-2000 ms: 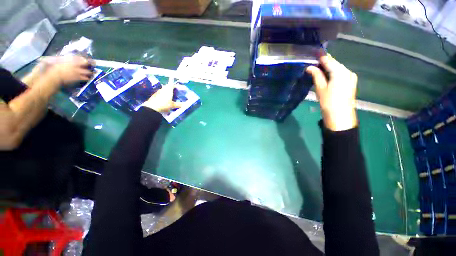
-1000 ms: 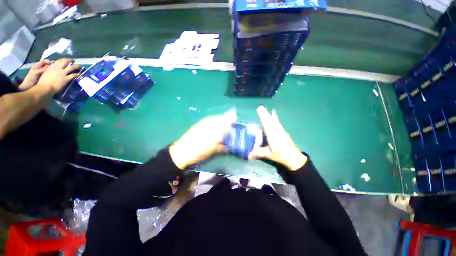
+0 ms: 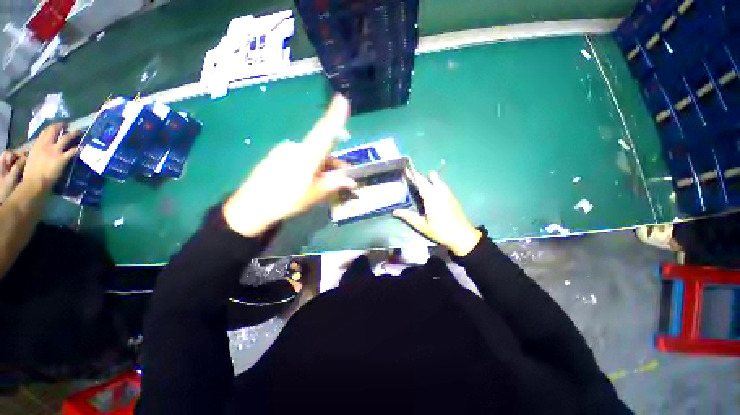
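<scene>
An open retail box (image 3: 375, 199) with a pale inside and dark blue outside is in front of me over the green bench. Its flap stands up, and a blue and white printed face shows behind it. My left hand (image 3: 296, 180) is at the box's left side, thumb and some fingers on the flap edge, index finger stretched out. My right hand (image 3: 438, 212) grips the box's right side. Whether anything lies inside is too blurred to tell. A tall dark blue box stack (image 3: 365, 53) stands beyond the hands, its top cut off by the frame.
Several blue and white boxes (image 3: 146, 142) lie at the left, near another person's hands (image 3: 45, 162). White printed sheets (image 3: 251, 50) lie at the back. More stacked blue boxes (image 3: 698, 97) stand at the right. A red and blue stool (image 3: 699, 310) is on the floor at the lower right.
The small blue box between my hands is now open with its flap up. My left hand has an index finger extended. The view has shifted, so the tall stack appears higher and further left.
</scene>
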